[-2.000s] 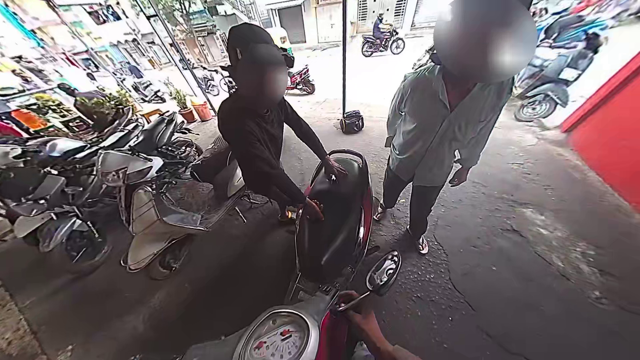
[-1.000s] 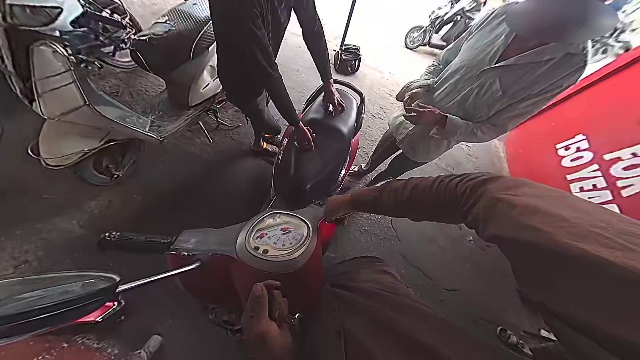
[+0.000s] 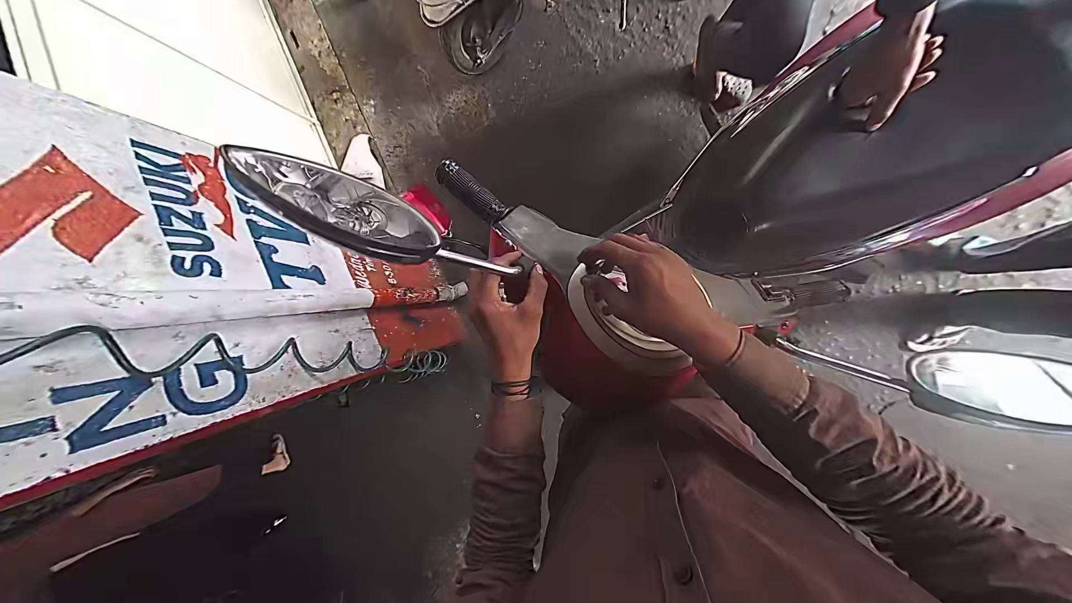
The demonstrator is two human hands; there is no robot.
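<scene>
A red scooter's front stands close before me, its round instrument dial partly covered by my right hand. The fingers of that hand are bent over the dial's upper left; whether they hold something small cannot be told. My left hand is at the base of the left mirror's metal stem, thumb and forefinger on either side of it. That stem carries an oval mirror. Beyond the hands lie a black rubber handlebar grip and the long black seat.
Another person's hand rests on the seat. A second mirror juts out at the right. At the left are a painted white board with lettering and a coiled green hose. Another vehicle's wheel stands at the top.
The view has swung strongly toward the left mirror. My right hand has moved from beside the seat's front to the dial; my left hand has gone from below the dial to the mirror stem.
</scene>
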